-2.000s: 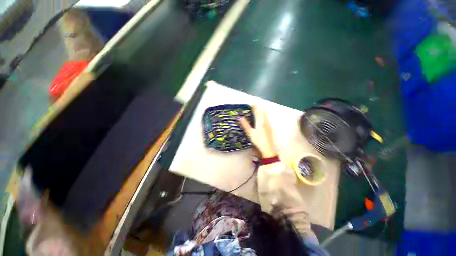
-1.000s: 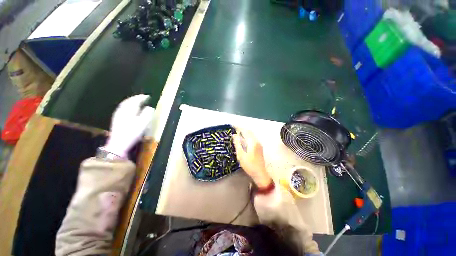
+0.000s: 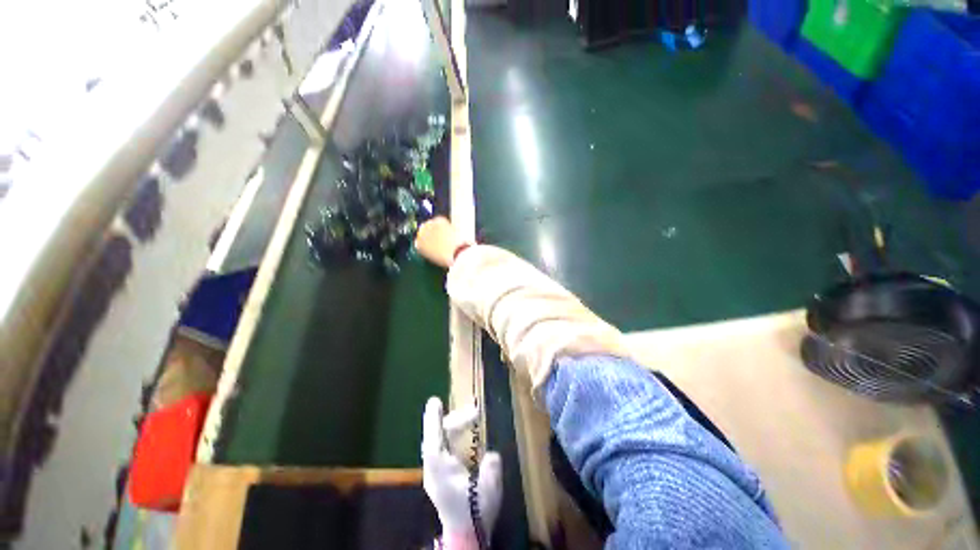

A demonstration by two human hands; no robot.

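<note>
A tangled pile of green-and-black circuit boards (image 3: 376, 204) lies on the dark green conveyor. My bare right hand (image 3: 435, 241) reaches over the conveyor rail to the pile's near right edge. Its fingertips are among the boards, and whether they grip one cannot be told. My white-gloved left hand (image 3: 462, 473) is at the near end of the rail, fingers apart, with a black coiled cord across it. The parts tray is mostly hidden behind my right sleeve; only a dark edge shows.
The round black fan (image 3: 892, 338) and the yellow tub (image 3: 897, 475) are at right on the tan board (image 3: 741, 355). The wood-edged black-matted board (image 3: 333, 518) is at lower left, a red item (image 3: 170, 453) beside it. Blue crates (image 3: 913, 118) stand at upper right.
My right hand has left the tray of small cylinders and moved forward and left to the board pile. My left hand shows lower, near the rail. The view has shifted toward the conveyor.
</note>
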